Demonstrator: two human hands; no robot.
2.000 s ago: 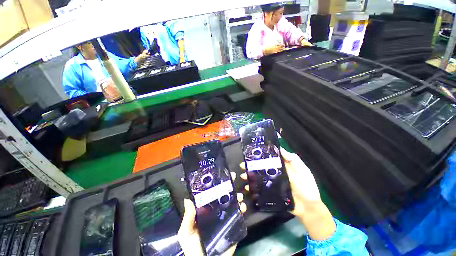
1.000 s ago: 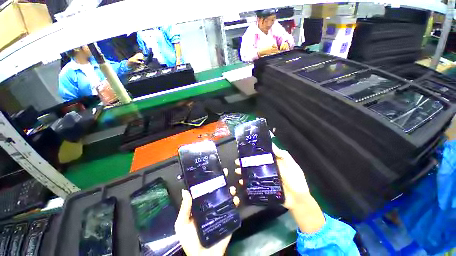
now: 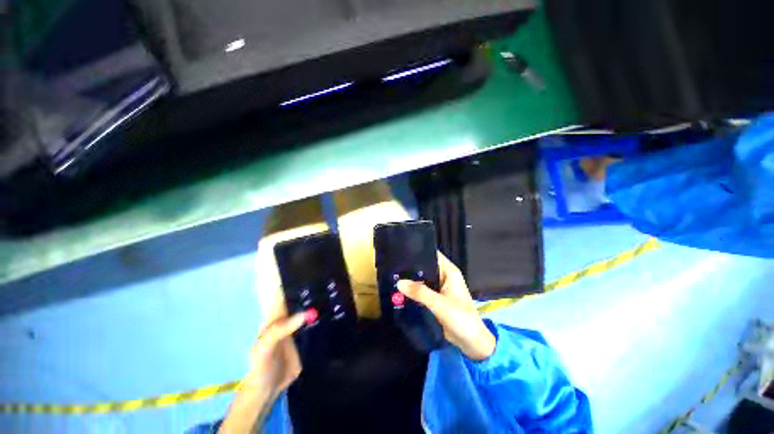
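My left hand (image 3: 276, 360) holds a black smartphone (image 3: 307, 269) upright over my lap, its thumb at a red round button low on the dark screen. My right hand (image 3: 454, 309) holds a second black smartphone (image 3: 406, 250) beside it, its thumb near that screen's red button. The two phones are apart, with a narrow gap between them. The fingers behind both phones are hidden.
A green bench edge (image 3: 373, 161) runs above my hands, with a black foam tray (image 3: 255, 42) on it. A dark flat panel (image 3: 502, 225) lies below the bench at right. A blue sleeve (image 3: 696, 199) shows at right. Yellow-black tape (image 3: 182, 397) crosses the blue floor.
The view has tipped down. Both phones are now below the bench edge over my lap, and their lock screens have changed to dark screens with red buttons. Both thumbs now rest at the screens.
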